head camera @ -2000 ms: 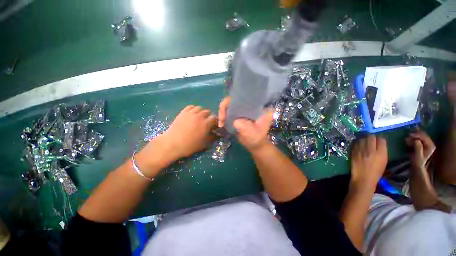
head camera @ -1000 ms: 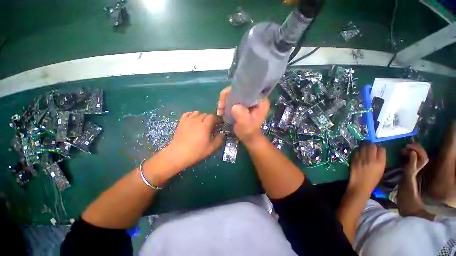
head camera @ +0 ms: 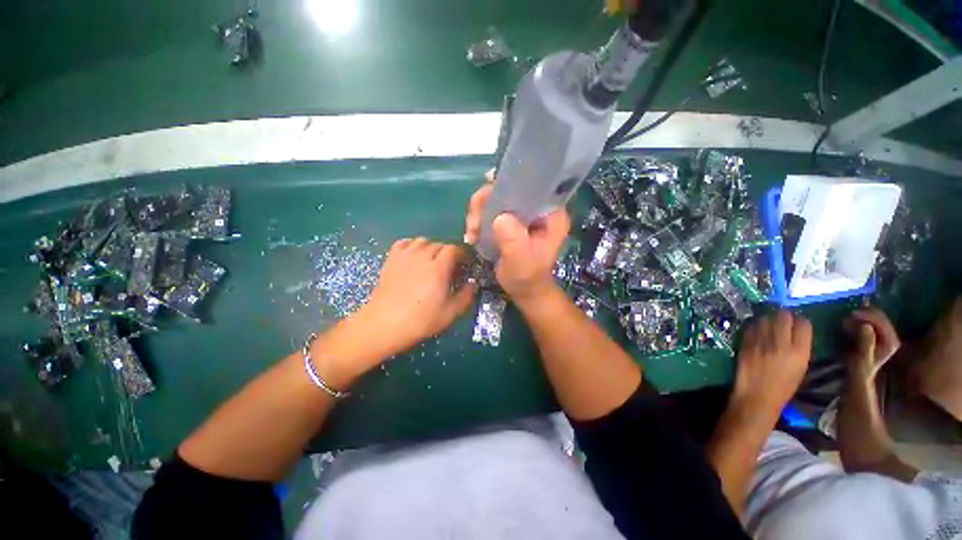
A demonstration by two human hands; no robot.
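Observation:
My right hand [head camera: 524, 248] is closed around the lower end of the grey electric screwdriver [head camera: 549, 137], which leans up and to the right. Its bit is hidden by my fingers. A small circuit board [head camera: 488, 317] lies under the driver, its near end showing between my hands. My left hand [head camera: 420, 290] is beside it, fingertips at the board's upper left part; the fingers hide the contact. Small screws [head camera: 346, 276] lie in a loose heap left of my left hand.
Piles of boards lie at left [head camera: 132, 269] and right [head camera: 675, 248]. A blue bin [head camera: 777, 253] with a white liner [head camera: 844, 227] stands at far right. Another person's hands [head camera: 775, 348] rest near it. A white rail [head camera: 253, 135] separates the bench from a green strip with spaced boards.
Against two seconds ago, the driver stands slightly lower and sharper in view, and the board's near end shows more clearly between my hands. The view has shifted slightly.

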